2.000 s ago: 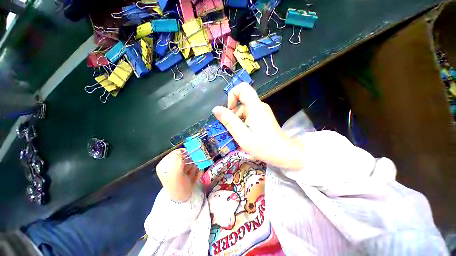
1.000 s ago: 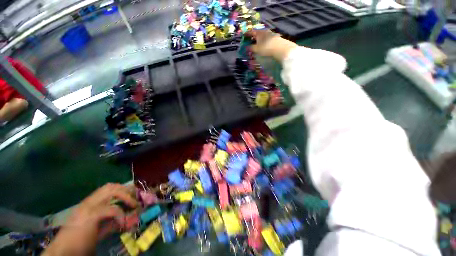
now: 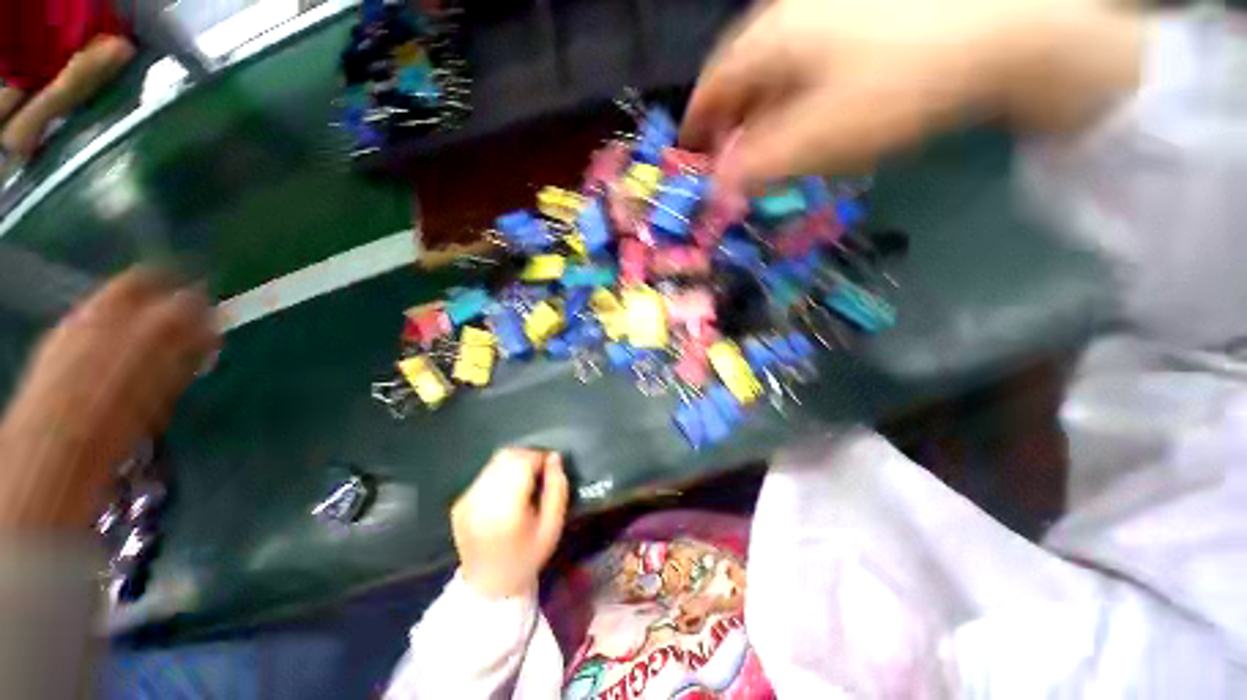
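Observation:
A loose heap of blue, teal, pink, yellow and black binder clips (image 3: 643, 317) lies on the dark-green bench. My right hand (image 3: 848, 103) is blurred over the back right of the heap, its fingertips beside pink and blue clips; whether it grips one cannot be told. My left hand (image 3: 506, 520) is a closed fist at the bench's near edge, in front of the heap, with nothing showing in it; the inside of the fist is hidden. A small dark glossy housing (image 3: 349, 498) lies on the bench left of my left hand.
Another person's hand (image 3: 116, 376) is blurred at the left, over the bench (image 3: 260, 424). More glossy housings (image 3: 133, 533) are grouped below it. Behind the heap are a black compartment tray (image 3: 547, 62) with clips along its left side and a reddish-brown board (image 3: 479, 192). A red-clothed person shows at top left.
My right hand has come back from the far clip pile beyond the tray to the near heap. The view has tipped down, and my left fist and the printed garment show again.

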